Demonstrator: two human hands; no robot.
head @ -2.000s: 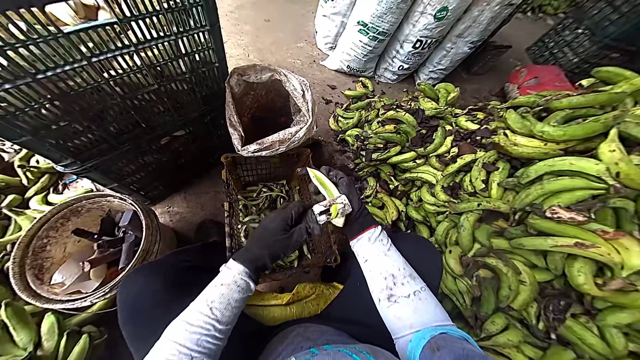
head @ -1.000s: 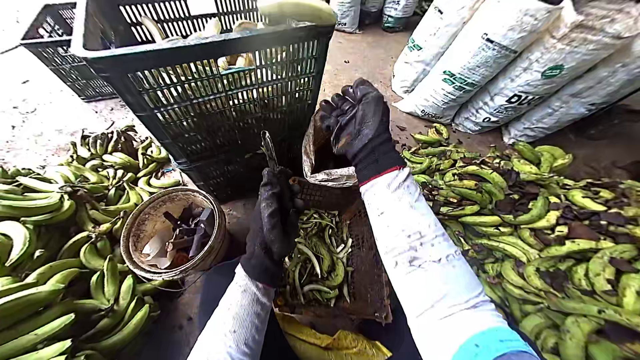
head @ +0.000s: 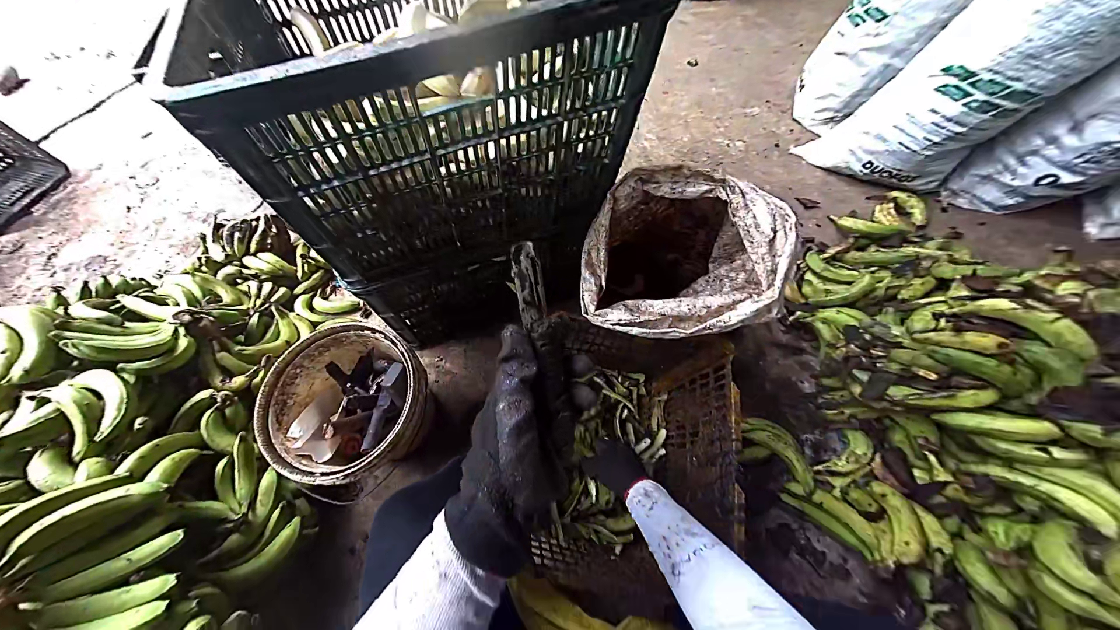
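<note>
My left hand [head: 507,446], in a dark glove, is closed around a knife [head: 528,284] whose dirty blade points up and away from me. My right hand [head: 615,468], gloved too, reaches low into a worn plastic crate [head: 700,429]; its fingers are hidden, so its hold cannot be told. Green plantain peels [head: 643,411] lie in this crate around the right hand. An open woven sack [head: 761,254] with a dark inside stands just beyond the crate.
A tall dark green crate [head: 420,157] holds peeled plantains. A round bucket [head: 416,437] with knives and scraps stands at left. Green plantains are heaped at left [head: 105,507] and right [head: 1006,424]. Full white sacks [head: 954,96] stand at upper right.
My right hand has come down from above the open sack into the crate of peels. The peeled piece held between my hands two seconds ago is no longer in them. The view has shifted.
</note>
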